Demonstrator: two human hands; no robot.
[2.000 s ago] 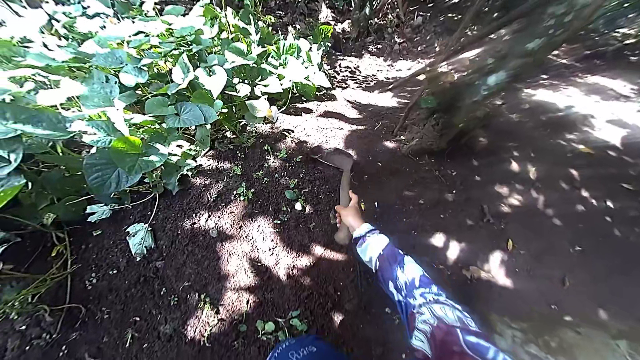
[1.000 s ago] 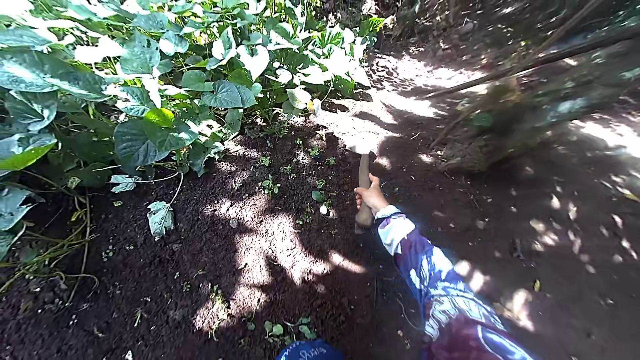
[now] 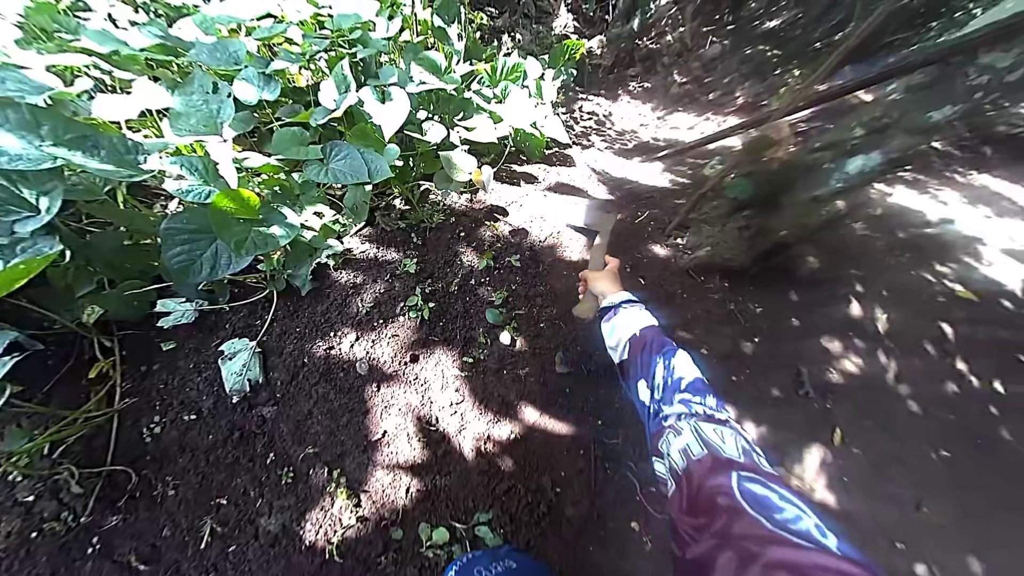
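My right hand [image 3: 602,279] grips the short wooden handle [image 3: 598,250] of a hand hoe, its arm stretched forward in a patterned long sleeve. The handle's butt sticks out below my fist. The hoe's metal head [image 3: 590,218], partly washed out by sunlight, is over the bright soil beyond the hand; whether it touches the ground I cannot tell. Small green seedlings [image 3: 418,306] grow in the dark soil left of the hoe. My left hand is out of the frame.
Dense broad-leaved vines [image 3: 320,152] cover the upper left. A wilted leaf [image 3: 241,368] lies on the soil below them. At the upper right, a thin branch [image 3: 800,104] slants over blurred, dark growth. A blue item of clothing or gear [image 3: 498,562] shows at the bottom edge.
The hoe stays in my right hand across the frames. Its head looks dark against the soil in the earliest frame and is bright in the later ones. The view has shifted somewhat.
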